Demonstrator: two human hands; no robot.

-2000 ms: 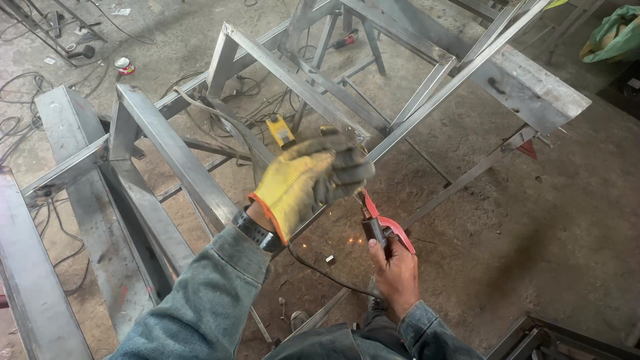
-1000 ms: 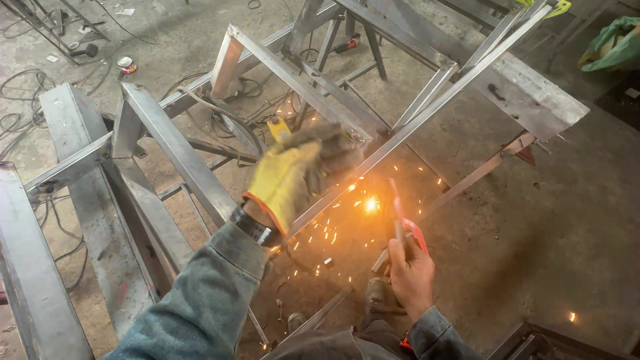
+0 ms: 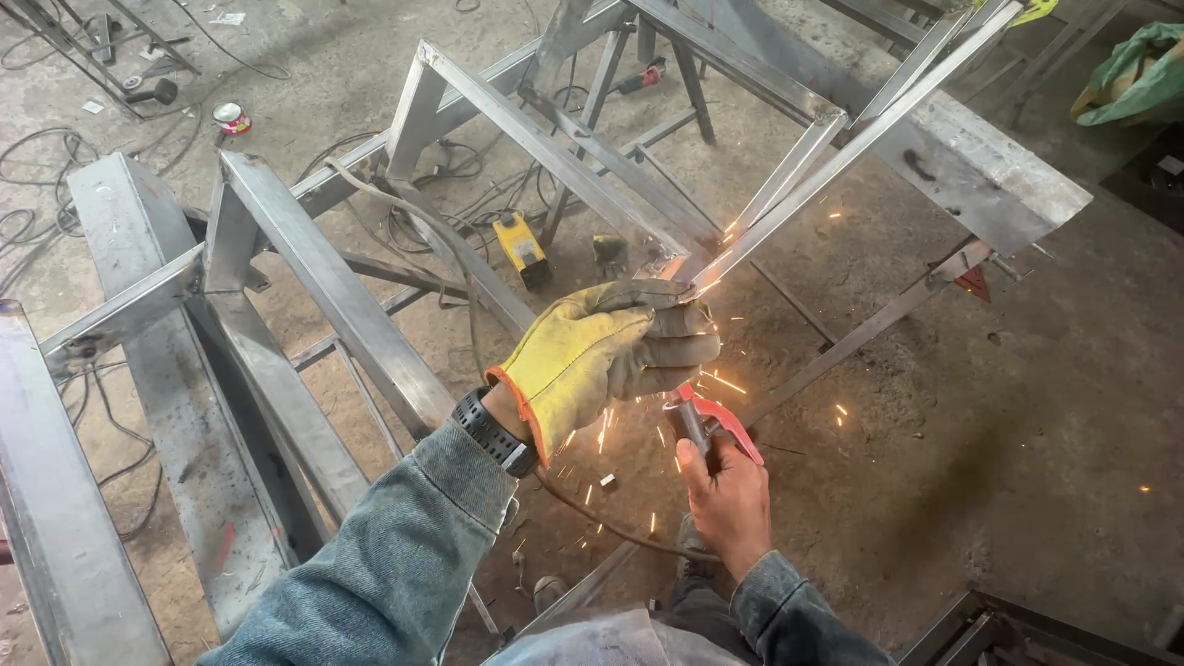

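My left hand point(image 3: 610, 347), in a yellow and grey work glove, is raised palm-down beside a joint of the steel frame point(image 3: 555, 153); whether its fingertips touch the metal I cannot tell. Just below it, my bare right hand point(image 3: 731, 504) is closed around the handle of a red and black welding electrode holder point(image 3: 708, 421). The glove hides the holder's front end and any electrode in it. Sparks fly around the glove and fall toward the floor. A long, thin steel bar point(image 3: 851, 148) rises from the joint to the upper right.
Wide steel beams point(image 3: 176, 398) lie at the left. A yellow tool or device point(image 3: 522, 248) rests on the floor behind the glove, amid cables point(image 3: 481, 208). Farther back are a red angle grinder point(image 3: 640, 78) and a small can point(image 3: 231, 117). More steelwork point(image 3: 1008, 638) occupies the lower right.
Bright sparks and an arc glow show one second ago where two seconds ago there were only a few small sparks. Now the glove covers the arc's place, with sparks still flying around it.
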